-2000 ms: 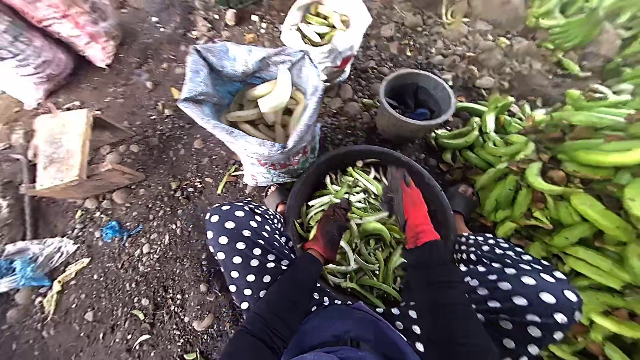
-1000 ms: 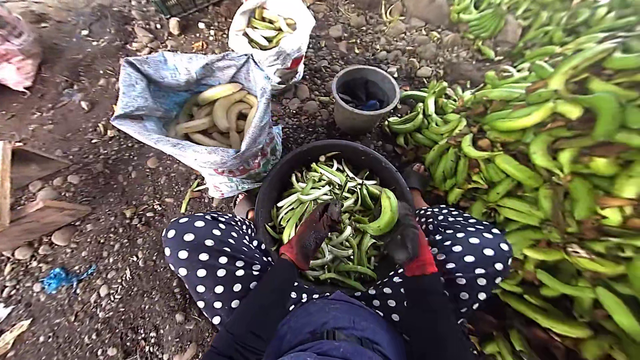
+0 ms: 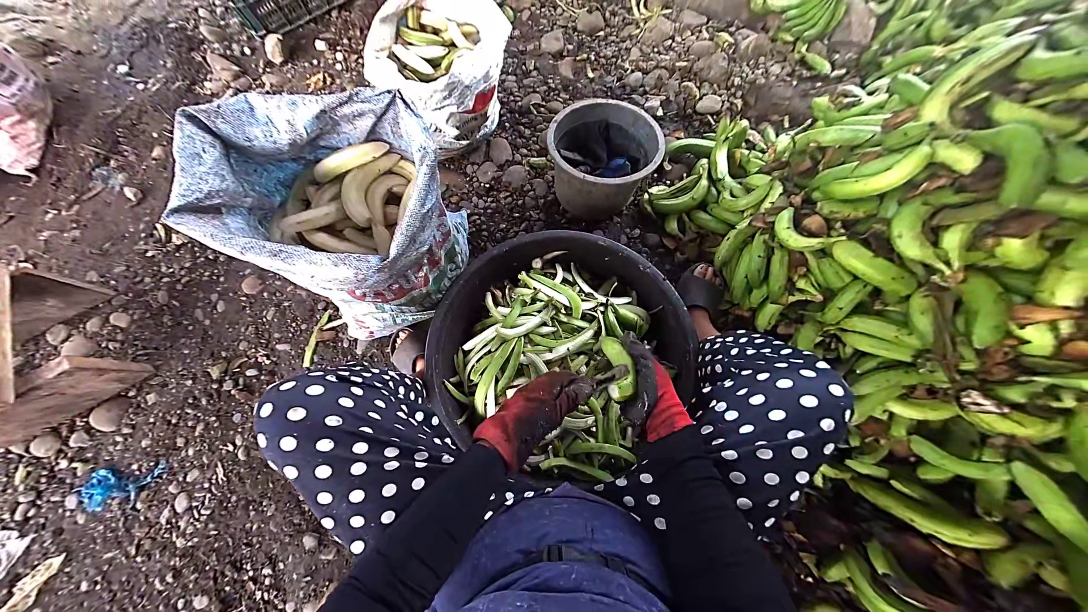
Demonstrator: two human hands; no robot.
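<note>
Over a black round tub (image 3: 438, 340) of green peel strips (image 3: 527, 331), both my hands wear red gloves with dark palms. My right hand (image 3: 653, 393) is closed around an unpeeled green plantain (image 3: 621, 367), held roughly upright. Beside it, my left hand (image 3: 540, 412) has its fingers closed near the plantain's lower left side, with a small thin thing at the fingertips that may be a blade; I cannot tell. Peeled pale plantains (image 3: 357, 191) lie in an open woven sack (image 3: 246, 229) left of the tub.
Green plantains (image 3: 901, 255) are heaped at the right. Behind the tub stand a grey bucket (image 3: 595, 191) with dark contents and a white sack (image 3: 472, 93) of peeled plantains. Wooden boards (image 3: 68, 382) and blue string (image 3: 115, 486) lie on the stony ground at left.
The right hand now holds a green plantain that shows between the hands one second ago; two seconds ago both hands were down in the peels. The view has shifted to the right.
</note>
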